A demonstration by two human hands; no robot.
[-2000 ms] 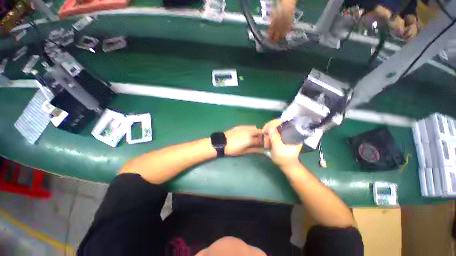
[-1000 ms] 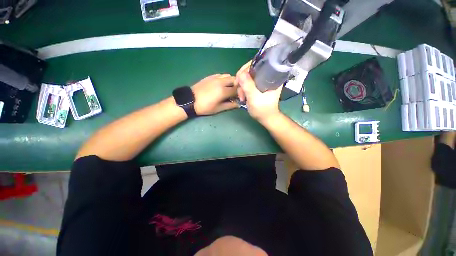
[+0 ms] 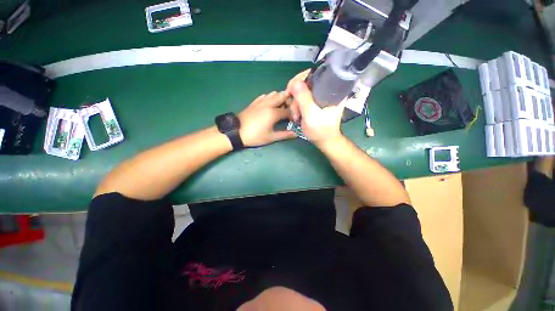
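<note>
My right hand (image 3: 319,116) is closed around the thick grey electric screwdriver (image 3: 333,78), its black cable rising from the rear end. My left hand (image 3: 265,119) lies low over the bench, fingers at a white housing (image 3: 297,129); only a small edge of it shows between the hands. The driver tip is hidden by my hands. The screw feeder (image 3: 378,65) stands just behind the screwdriver. Two white housings with green circuit boards (image 3: 63,132) lie side by side at the left.
A black cooling fan (image 3: 439,103) and stacked white housings (image 3: 517,106) stand at the right. A single housing (image 3: 443,159) lies at the bench edge. A pale-ended lead (image 3: 369,130) lies beside the feeder. Dark equipment (image 3: 21,109) is at far left. More housings (image 3: 168,16) lie beyond the white stripe.
The view has tilted down and closer since the first frame. Beyond the stripe, one housing has shifted left and another has come into view. Both hands stay together at the screwdriver.
</note>
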